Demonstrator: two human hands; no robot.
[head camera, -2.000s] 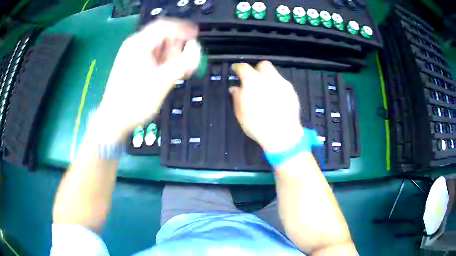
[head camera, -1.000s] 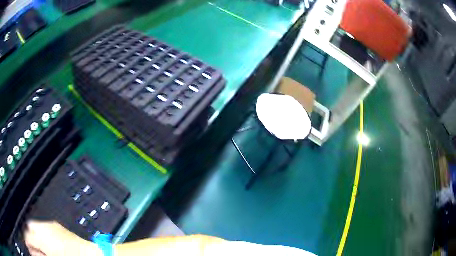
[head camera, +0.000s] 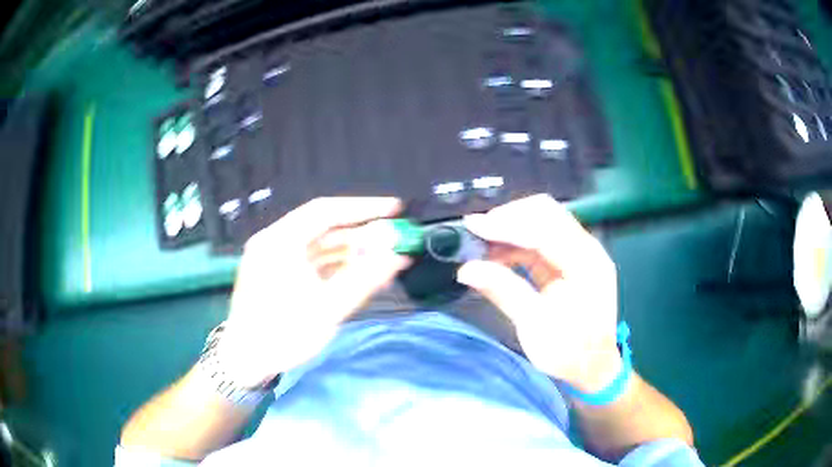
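My left hand (head camera: 315, 274) holds a green piece (head camera: 408, 237) between its fingertips, just past the working tray's near edge. My right hand (head camera: 552, 283) holds a dark rounded unit (head camera: 444, 242) with a ring-like round face between thumb and finger. The two pieces meet or nearly meet; blur hides whether they are joined. The black working tray (head camera: 365, 119) lies beyond my hands, with small dark parts with white patches along its left and right sides.
A small side tray (head camera: 171, 162) with several green-and-white pieces is left of the working tray. A black tray stack (head camera: 739, 91) stands at the right, dark trays (head camera: 20, 210) at the far left. A round white stool (head camera: 812, 251) is at the right edge.
The view has swung back from the right side and floor to the working tray. Both hands are now together near my body, holding pieces; one second ago only the right showed, at the edge.
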